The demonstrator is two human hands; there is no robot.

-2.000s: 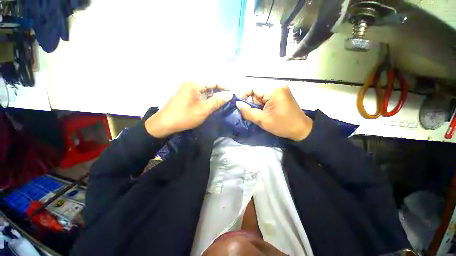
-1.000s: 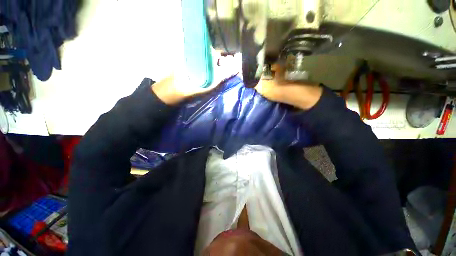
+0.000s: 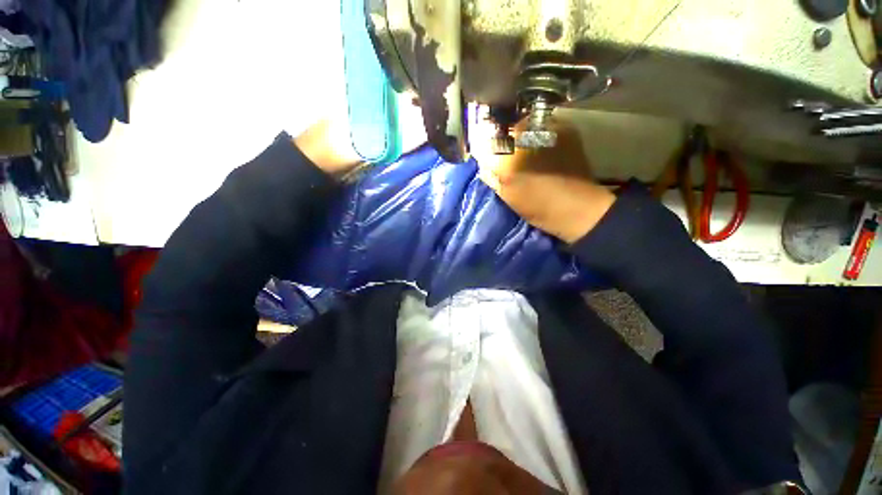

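A shiny navy quilted panel (image 3: 416,227) lies from under the sewing machine head (image 3: 619,48) down over the table's front edge to the lap. My left hand (image 3: 332,145) is at the panel's upper left; its fingers are hidden by the turquoise bar and lost in bright glare. My right hand (image 3: 549,193) lies on the panel's upper right edge, right of the needle area, its fingers partly hidden behind the machine parts. The presser foot and needle are hidden behind the machine's worn front. A ribbed silver screw (image 3: 538,121) shows on the machine.
Scissors with red and orange handles (image 3: 711,193) lie right of the machine. Further right are a round grey disc (image 3: 812,227) and a small red tool (image 3: 860,253). A navy fabric pile (image 3: 92,58) is at the upper left. A blue tray (image 3: 68,401) is at the lower left.
From about two seconds ago, both hands have moved from the table's front edge up to the machine, with the panel spread below them. Since one second ago, little has moved except a slight view shift.
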